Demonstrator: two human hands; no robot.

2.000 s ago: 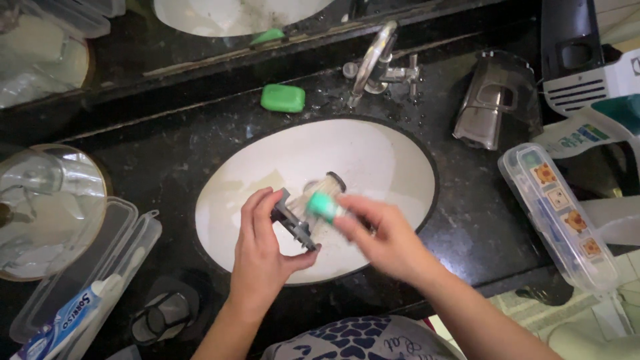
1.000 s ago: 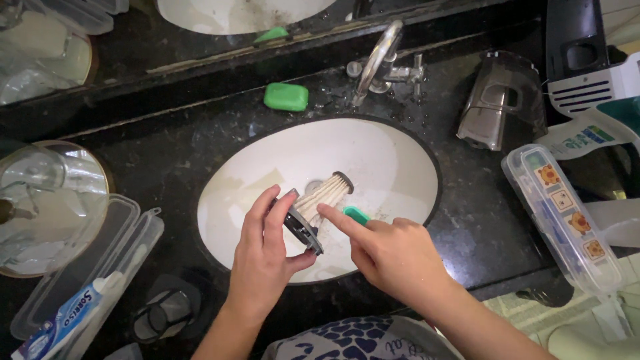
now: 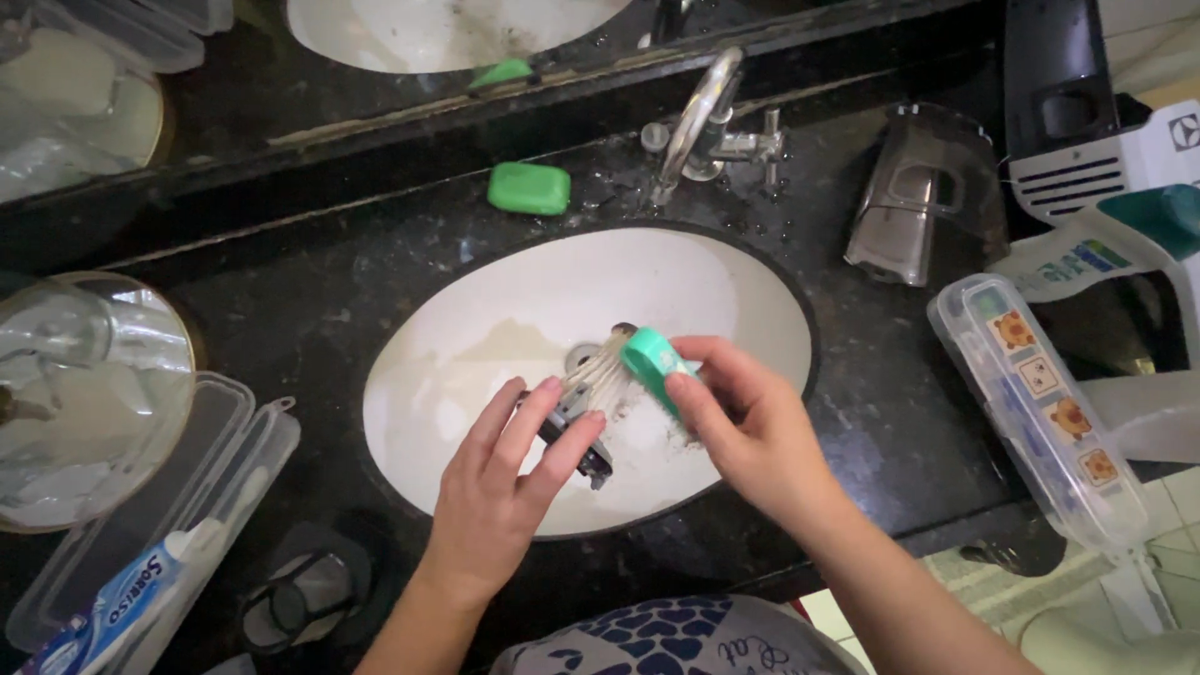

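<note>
Over the white oval sink (image 3: 450, 412), my left hand (image 3: 511, 478) holds a dark plastic part (image 3: 583, 450) with a pleated, pale filter (image 3: 595, 380) reaching toward the drain (image 3: 583, 356). My right hand (image 3: 750, 417) grips a small green brush (image 3: 652, 366); its head is against or very near the filter's side, and its bristles are mostly hidden. Dark bits of dirt lie in the basin below the brush.
Green soap (image 3: 529, 188) lies behind the sink, beside the chrome faucet (image 3: 698, 122). A smoky plastic container (image 3: 923, 202) and a clear case with bear stickers (image 3: 1041, 403) are at right. At left are a round glass-like tray (image 3: 183, 328), an open clear case (image 3: 239, 398) and a toothpaste tube (image 3: 127, 600).
One second ago my right index finger touched the filter and the green brush lay in the basin or under that hand; now my right hand holds the brush up at the filter.
</note>
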